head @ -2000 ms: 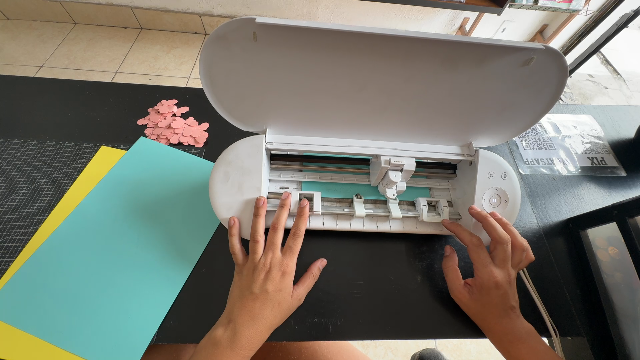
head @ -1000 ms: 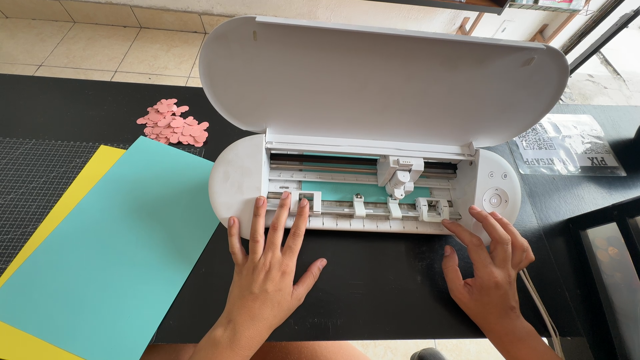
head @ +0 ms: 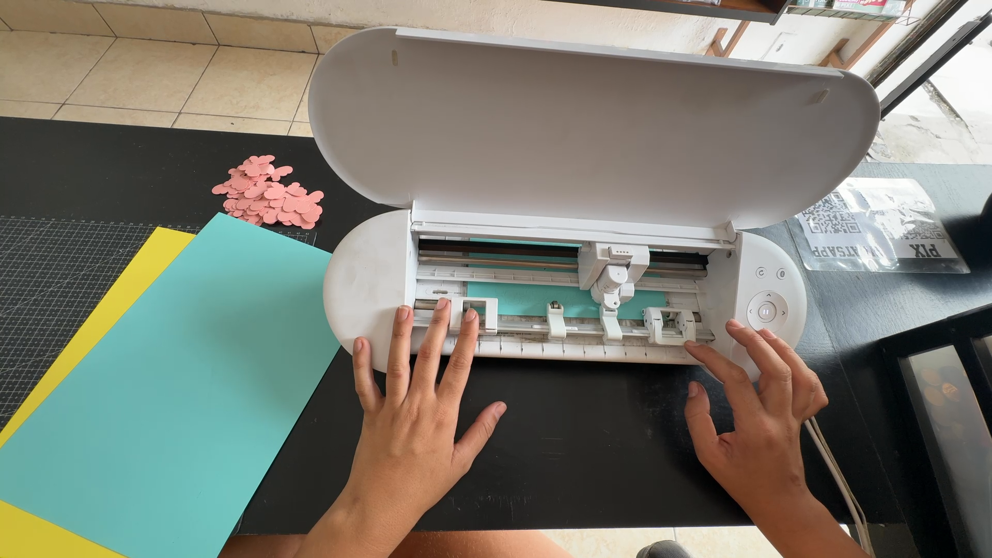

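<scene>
A white desktop cutting plotter (head: 368,279) stands on the black table with its lid (head: 589,132) raised. A turquoise sheet (head: 527,298) lies inside it, under the white tool carriage (head: 616,267), which is right of the middle. My left hand (head: 418,426) rests spread on the machine's front left, fingertips by the left pinch roller (head: 487,314); it holds nothing. My right hand (head: 756,411) has its index fingertip at the front edge below the right roller (head: 670,325), other fingers near the round button pad (head: 766,310). It holds nothing either.
Left of the machine, a turquoise sheet (head: 170,387) overlaps a yellow sheet (head: 93,333) on a gridded cutting mat (head: 46,271). Behind them lies a pile of pink paper cutouts (head: 267,194). A clear plastic sleeve with printing (head: 883,225) and a black-framed case (head: 938,372) are at right. A cable (head: 841,480) runs beside my right wrist.
The tool carriage has shifted a little to the right from where it stood two seconds ago, then slightly back left since one second ago. Both hands have stayed in place.
</scene>
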